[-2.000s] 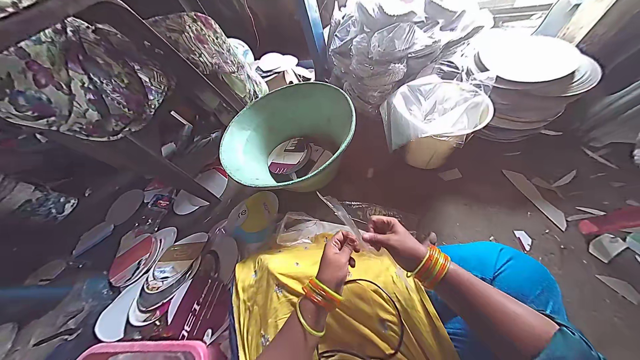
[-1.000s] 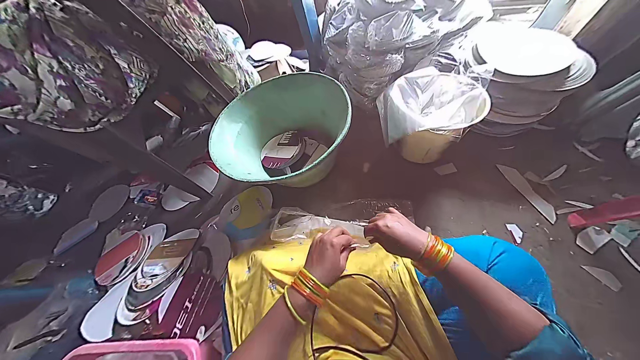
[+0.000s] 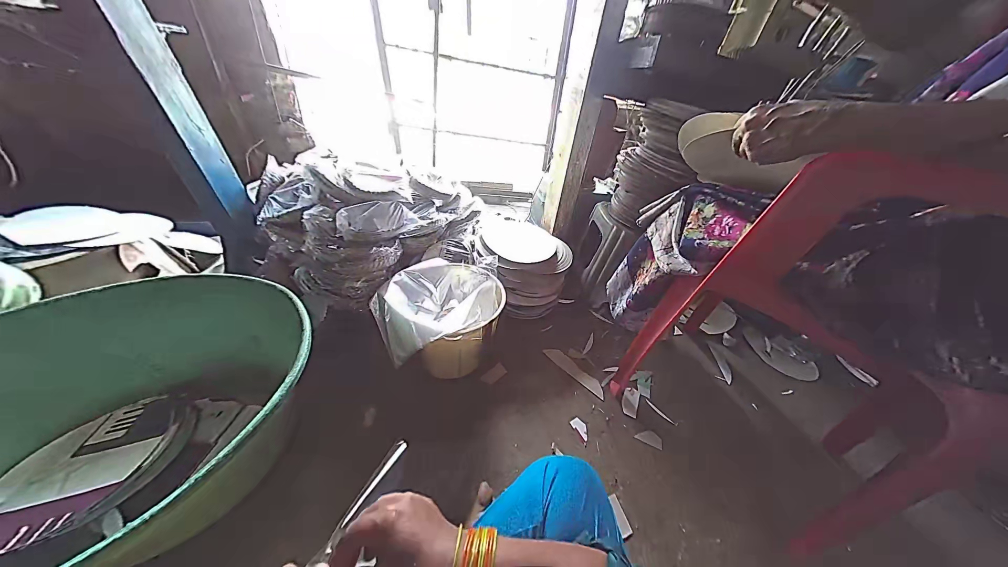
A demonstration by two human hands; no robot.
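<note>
My right hand (image 3: 394, 528), with yellow and orange bangles at the wrist, is at the bottom edge, closed on a thin, shiny strip of clear plastic (image 3: 374, 488) that slants up and away. Its lower end runs out of view. My left hand is out of the frame, apart from what may be a fingertip at the bottom edge. To the left stands a large green tub (image 3: 303, 339) with printed round card pieces (image 3: 87, 465) inside. Ahead is a yellowish bucket (image 3: 457, 354) lined with a clear plastic bag (image 3: 437, 295).
Stacked round discs (image 3: 520, 244) and plastic-wrapped stacks (image 3: 354, 228) stand below a bright barred window. At right, another person's hand (image 3: 776, 130) rests on a tan disc (image 3: 709, 150) near a red plastic chair (image 3: 756, 220). Card scraps (image 3: 575, 370) litter the floor.
The view has swung up and to the right. My left hand, beside the right one before, has dropped out of view. The other person's hand and the red chair have come into view.
</note>
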